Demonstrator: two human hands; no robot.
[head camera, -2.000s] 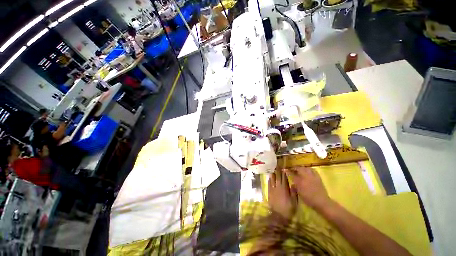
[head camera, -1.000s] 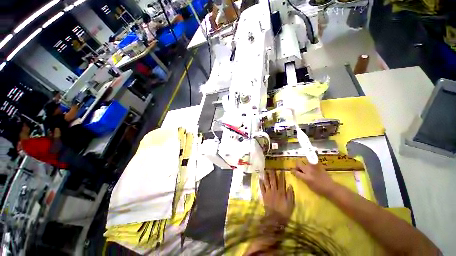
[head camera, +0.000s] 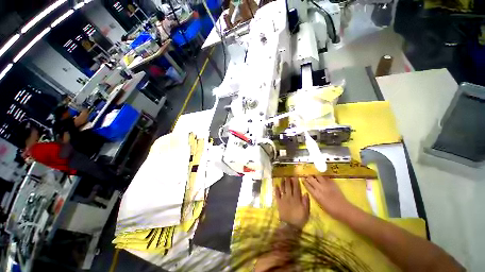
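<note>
A large yellow panel (head camera: 340, 234) lies flat under both hands, in front of the white sewing machine (head camera: 260, 95). A brown-gold bar (head camera: 329, 170) crosses it at the clamp assembly (head camera: 316, 136). My left hand (head camera: 291, 204) lies flat on the panel, fingers pointing at the bar, slightly apart. My right hand (head camera: 325, 195) lies beside it on the panel, fingertips at the bar's front edge. Neither hand grips anything that I can see. Strands of hair blur the view near my left wrist. A smaller yellow piece (head camera: 316, 103) sits behind the clamp.
White-backed pieces with yellow edges (head camera: 157, 186) are stacked left of the machine. A grey screen in a frame (head camera: 462, 127) stands at the right. A brown thread spool (head camera: 384, 65) stands behind the right table. A person in red (head camera: 50, 154) is at the far left.
My right hand has drawn back from on the bar to its front edge since one second ago. My left hand has stayed flat on the panel. The camera view has shifted slightly.
</note>
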